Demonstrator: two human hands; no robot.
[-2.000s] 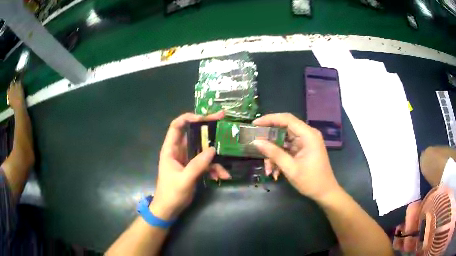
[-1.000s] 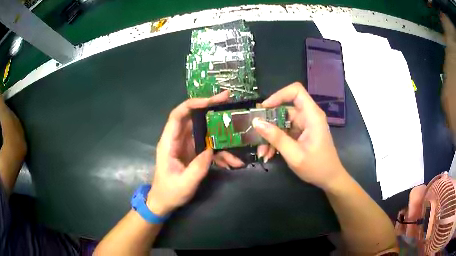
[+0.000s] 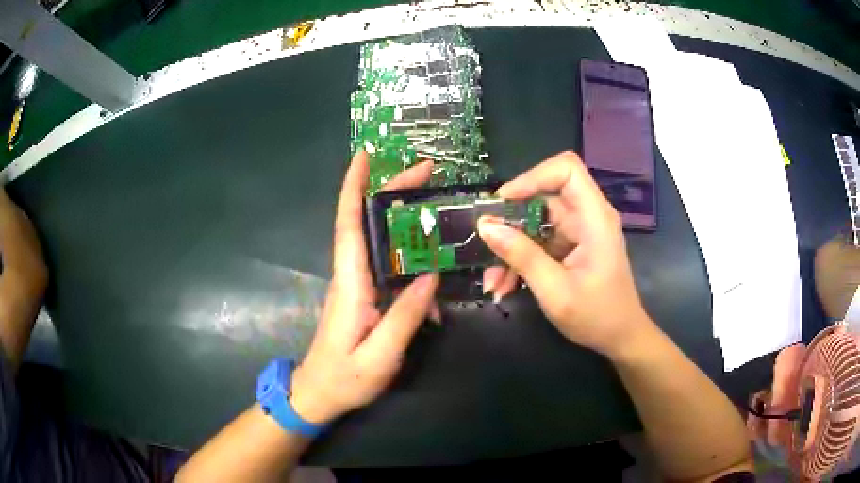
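Observation:
A green circuit board point(image 3: 415, 236) with a dark metal area lies over a black front housing point(image 3: 376, 231), whose rim shows at the left end and along the top. A small orange ribbon tab shows at the board's lower left. My left hand point(image 3: 363, 321) holds the housing, thumb at the lower edge and fingers at the upper left. My right hand point(image 3: 566, 259) grips the right end, its thumb on the board's face and its fingers partly hidden beneath. A stack of boards point(image 3: 420, 104) lies just beyond. Whether the board is fully seated cannot be told.
A purplish smartphone point(image 3: 618, 141) lies right of the boards, beside white paper sheets point(image 3: 731, 208). A pink fan point(image 3: 825, 406) stands lower right. A grey post point(image 3: 75, 57) and the conveyor's white edge point(image 3: 226, 61) are beyond. Other people's arms show at left point(image 3: 19, 269) and right point(image 3: 837, 278).
The board has come over the housing, covering the pale strip seen first. My left thumb has moved right along the lower edge and my left fingers have straightened. The view has shifted.

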